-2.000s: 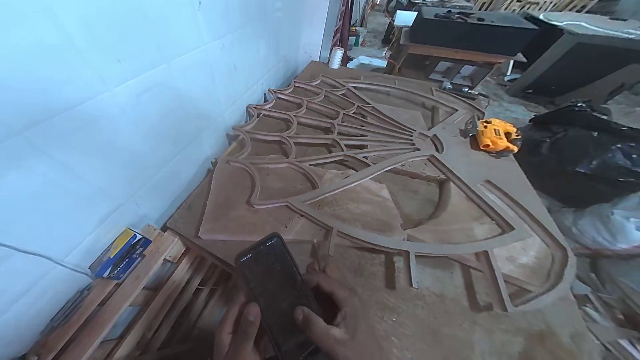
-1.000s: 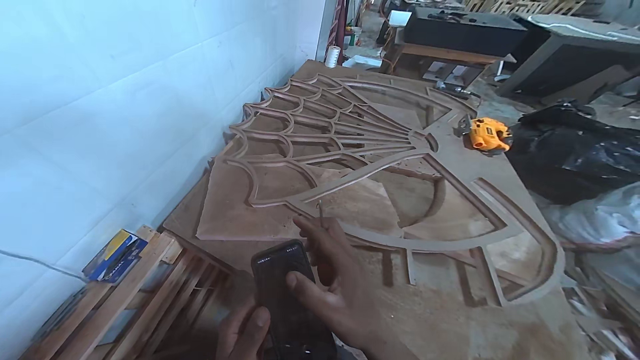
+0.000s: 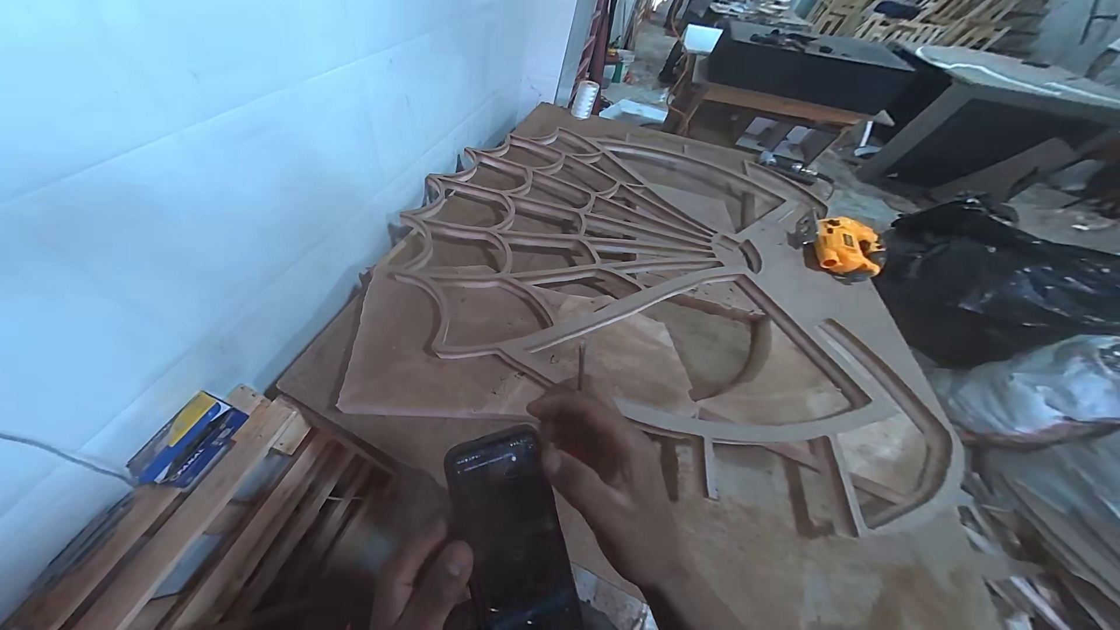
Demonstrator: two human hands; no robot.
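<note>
My left hand [image 3: 424, 573] grips the lower left side of a dark smartphone [image 3: 509, 529], its screen facing me. At the phone's upper right edge is my right hand [image 3: 608, 481], fingers curled, with the thumb by the phone's side. A thin pencil-like stick [image 3: 582, 363] rises from the fingers of this hand. Beyond both hands lies a large cut-out wooden panel frame [image 3: 787, 430] with a web-like lattice [image 3: 547, 234], resting on a sheet-topped worktable [image 3: 744, 560]. A yellow jigsaw [image 3: 844, 247] stands near the table's right edge.
A white wall [image 3: 219, 175] runs along the left. A wooden pallet [image 3: 201, 516] with a blue and yellow box [image 3: 186, 437] is at lower left. Black plastic bags [image 3: 997, 271] and a white sack [image 3: 1041, 385] lie at the right. A white roll [image 3: 584, 99] stands at the table's far corner.
My right thumb was over the phone's screen a second ago and is now at its edge. Two seconds ago both hands held the phone. My left hand has kept its hold.
</note>
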